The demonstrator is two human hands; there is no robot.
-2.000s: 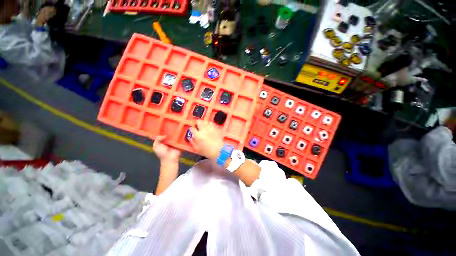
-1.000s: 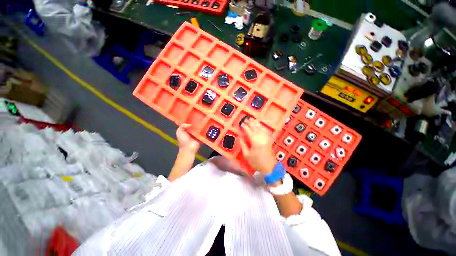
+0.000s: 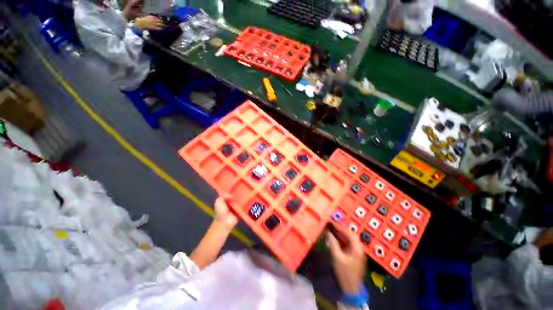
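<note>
My left hand [image 3: 224,213] grips the near left edge of an orange-red compartment tray [image 3: 242,189], held tilted above the floor. Several dark square watch heads [image 3: 276,185] sit in its pockets, some with shiny faces; other pockets are empty. My right hand [image 3: 348,257] is blurred at the tray's near right corner. Its fingertips are beside a dark patch between the trays, and I cannot tell whether it holds anything. A second orange-red tray [image 3: 355,209] lies partly behind the first. Its pockets hold pale units with dark centres [image 3: 374,222] and some darker ones.
A green bench [image 3: 242,77] runs across the back with another orange-red tray [image 3: 270,51], a yellow-fronted heating plate [image 3: 418,168] and small parts. Blue stools [image 3: 151,104] stand below it. White-coated people [image 3: 112,45] sit along the bench. White bagged goods [image 3: 67,242] lie at left.
The view has shifted, showing more bench. My right hand has moved from the held tray's pockets to its near right corner. My left hand still holds the tray edge.
</note>
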